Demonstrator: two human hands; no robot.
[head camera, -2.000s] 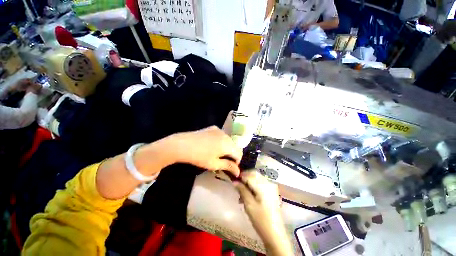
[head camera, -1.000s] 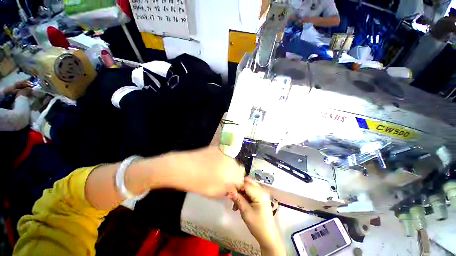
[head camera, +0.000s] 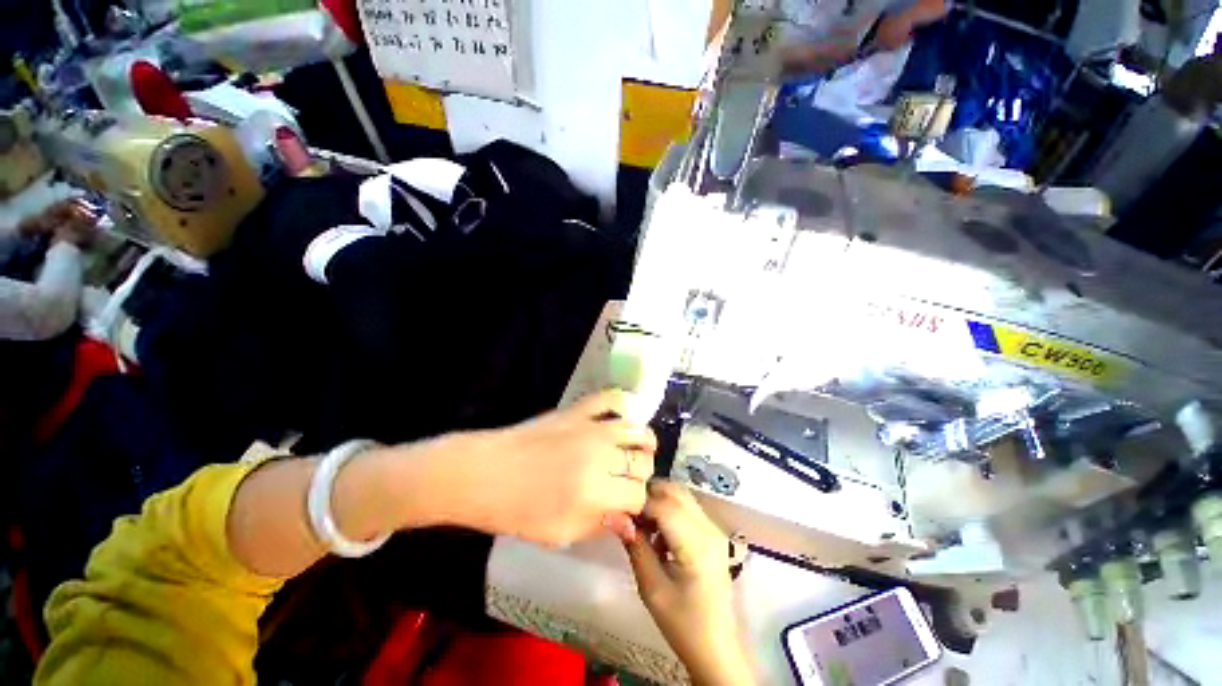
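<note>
The black cloth (head camera: 666, 436) shows as a narrow strip under the head of the coverstitch machine (head camera: 804, 302), at the left end of the machine bed (head camera: 791, 503). My left hand (head camera: 570, 469) has its fingers closed on the cloth at the bed's left front corner. My right hand (head camera: 688, 563) is just in front of it, thumb and fingertips pinched at the cloth's near edge. The two hands touch. The cloth between the fingers is mostly hidden. The needle area is small and washed out by glare.
A black garment pile (head camera: 442, 308) with white bands lies left of the machine. A smartphone (head camera: 864, 641) lies at front right. A black slotted piece (head camera: 777, 452) lies on the bed. A tan sewing machine (head camera: 188, 181) and another person's hand (head camera: 67, 219) are at far left.
Compared with one second ago, my left hand has moved slightly up toward the machine head, fingers more spread along the cloth. My right hand stays near the bed's corner.
</note>
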